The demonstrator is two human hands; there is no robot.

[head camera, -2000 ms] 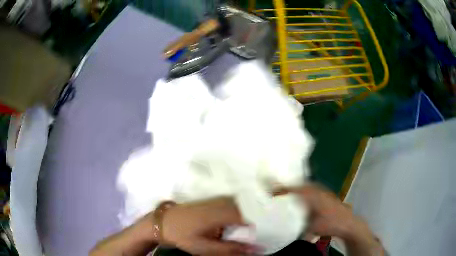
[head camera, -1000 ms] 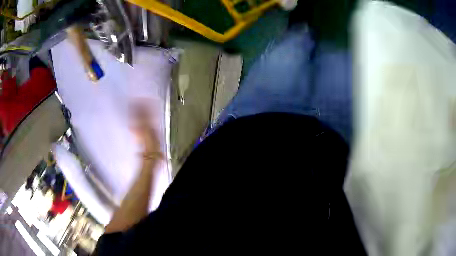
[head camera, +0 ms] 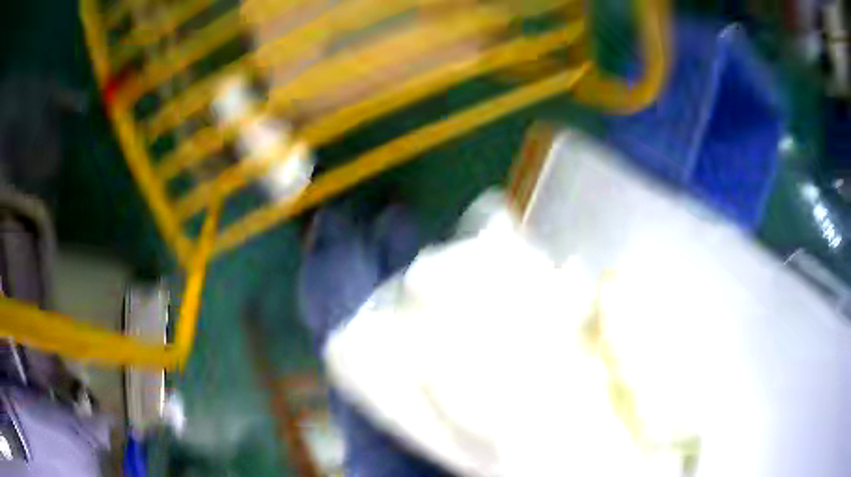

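A large loose heap of white garment pieces fills the lower middle and right, overexposed and blurred. It lies over or against the near edge of a white table; whether it rests on the table or is held up cannot be told. Neither my left hand nor my right hand shows; the heap or the picture's bottom edge may hide them.
A yellow trolley with cardboard and a small white item stands at the upper left. A blue crate is behind the table. The lilac pressing table shows at the lower left. My legs are over green floor.
The view has swung right, away from the pressing table. The white heap, at the right edge before, is now in the lower middle by the white table. My left arm has left the picture.
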